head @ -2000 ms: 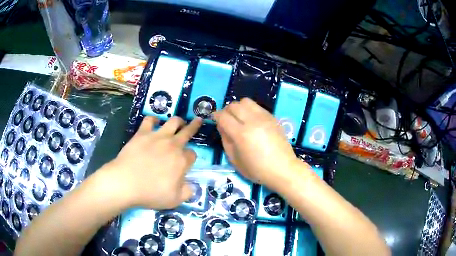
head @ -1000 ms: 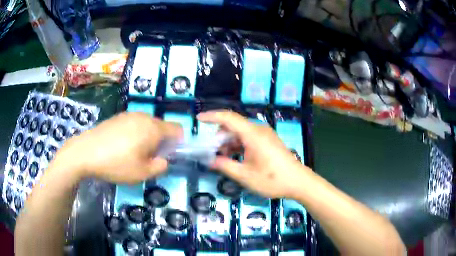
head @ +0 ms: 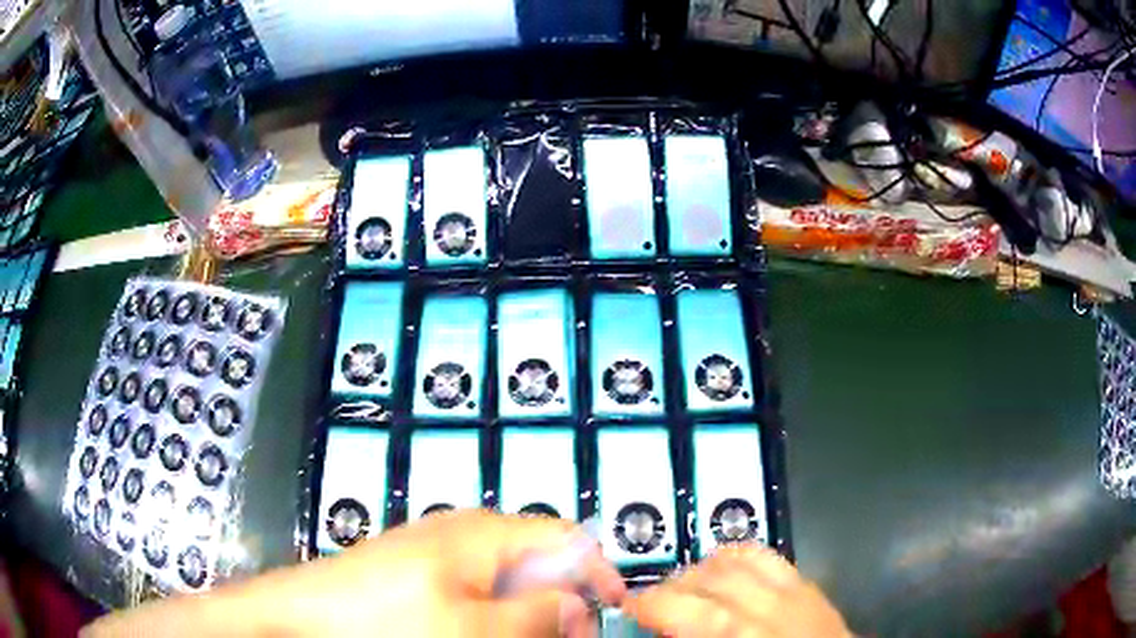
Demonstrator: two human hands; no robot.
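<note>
My left hand point(head: 436, 580) is low in the picture, with its fingers curled around a blurred, clear, shiny piece of sheet point(head: 548, 563). My right hand point(head: 735, 601) is beside it, cut off by the bottom edge, with its fingertips close to the left hand's; whether it grips anything is unclear. The black pocket tray point(head: 536, 206) holds light blue panels. In its top row, two left panels point(head: 455, 206) bear discs, the middle pocket holds no panel, and two right panels point(head: 619, 193) show no disc. The second-row panels point(head: 533, 349) all bear discs. My left hand partly covers third-row panels.
A sticker sheet point(head: 168, 418) with rows of discs lies left of the tray; another point(head: 1117, 405) is at the far right edge. A monitor point(head: 386, 31) stands behind. A clear bottle point(head: 224, 137), red-lettered wrappers point(head: 872, 239) and tangled cables point(head: 922, 137) are at the back.
Both hands have moved down towards the picture's bottom edge, uncovering the second row. The loose discs on clear sheet seen over the lower tray no longer show there. The view has shifted.
</note>
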